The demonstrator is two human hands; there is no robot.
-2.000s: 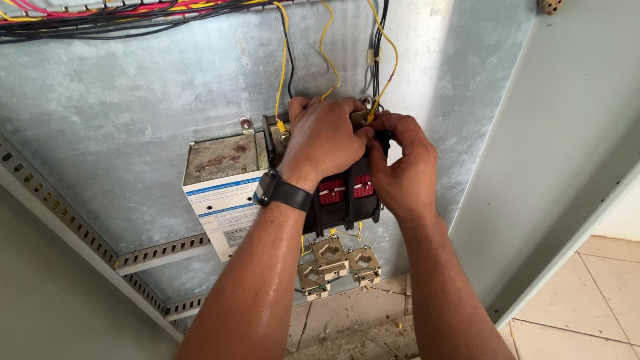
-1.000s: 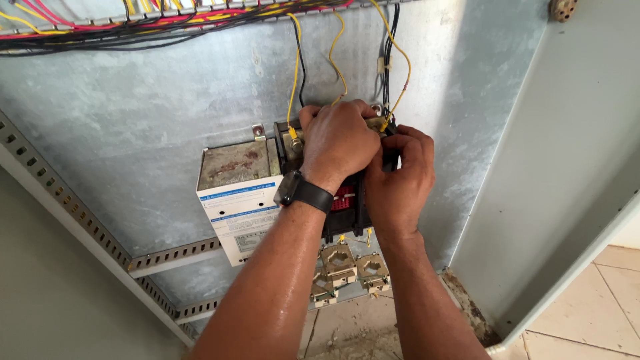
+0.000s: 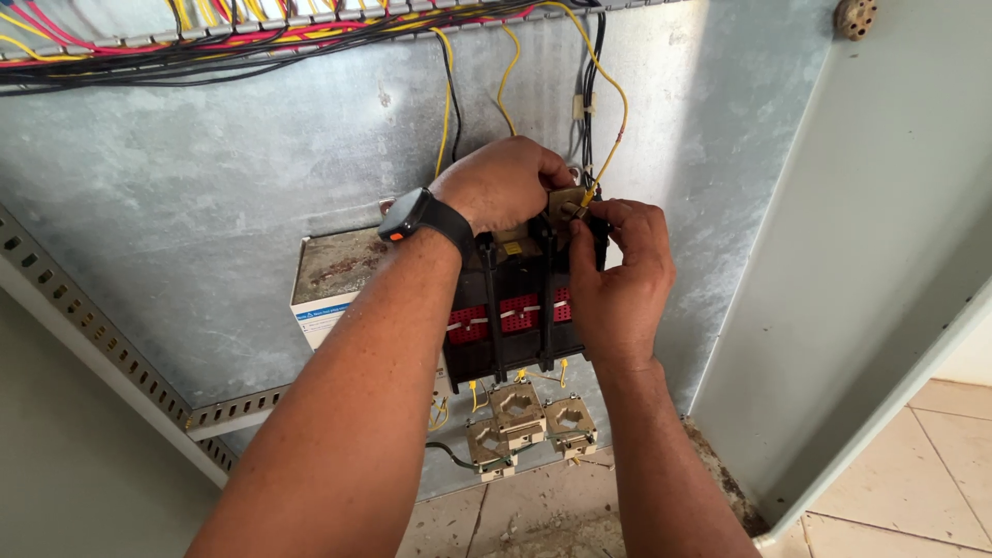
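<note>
A black switching device with red perforated windows (image 3: 518, 312) is mounted on the metal back panel, beside a white-fronted unit (image 3: 341, 267). My left hand (image 3: 504, 182), with a black watch on the wrist, reaches over the device's top; its fingertips are at the rear edge of the right-hand metal terminal plate (image 3: 558, 203). With thumb and forefinger my right hand (image 3: 624, 248) pinches a bolt (image 3: 573, 209) at that terminal, where the lug of a yellow wire (image 3: 618, 93) sits. Part of the device's top is hidden under my left hand.
Bundled black, red and yellow wires (image 3: 256, 48) run along a slotted duct above. Several beige current transformers (image 3: 518, 411) sit below the device. A perforated metal rail (image 3: 240, 411) is at the left, the grey cabinet side wall (image 3: 860, 194) at the right. Floor tiles (image 3: 891, 480) show below.
My left hand has shifted from over the middle of the device toward its right side, uncovering more of the red windows. My right hand stays by the right terminal, where a bolt now shows.
</note>
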